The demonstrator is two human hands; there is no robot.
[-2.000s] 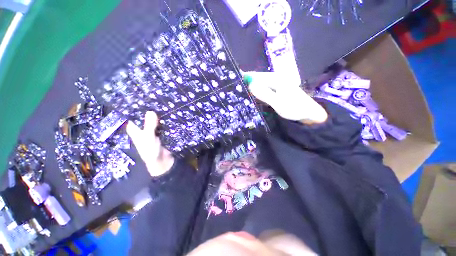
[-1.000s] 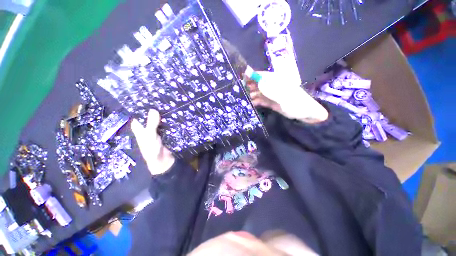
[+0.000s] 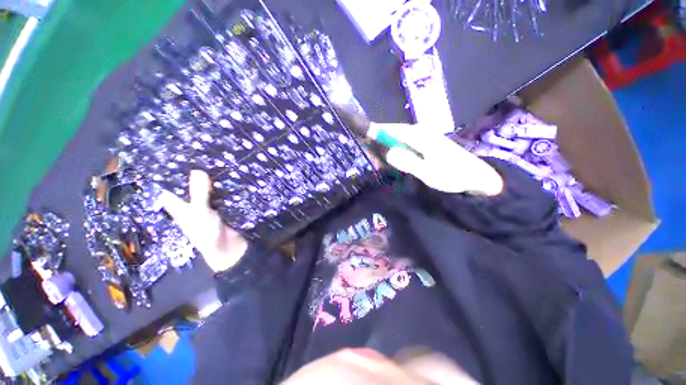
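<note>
A black PCB panel (image 3: 263, 143) with rows of silvery-white dots lies tilted across the bench in front of me, its far-left part blurred. My left hand (image 3: 201, 225) grips its near-left edge, thumb on top. My right hand (image 3: 444, 162) is at the panel's right edge, closed round a green-handled tool (image 3: 391, 140). A bright metallic part shows beyond those fingers, along the panel's right edge; its exact shape is unclear. My right fingertips are partly hidden.
Loose PCBs (image 3: 132, 256) lie left of the panel. A pale lilac handheld device (image 3: 427, 83) lies beyond my right hand. Thin wire-like strands (image 3: 500, 16) lie at the far right. A brown carton (image 3: 613, 165) with lilac plastic housings (image 3: 526, 143) stands below the right bench edge.
The panel and my left hand have moved left. The panel looked raised and glaring along its far-left edge one second ago and now looks blurred. My right hand has shifted slightly, showing more green handle.
</note>
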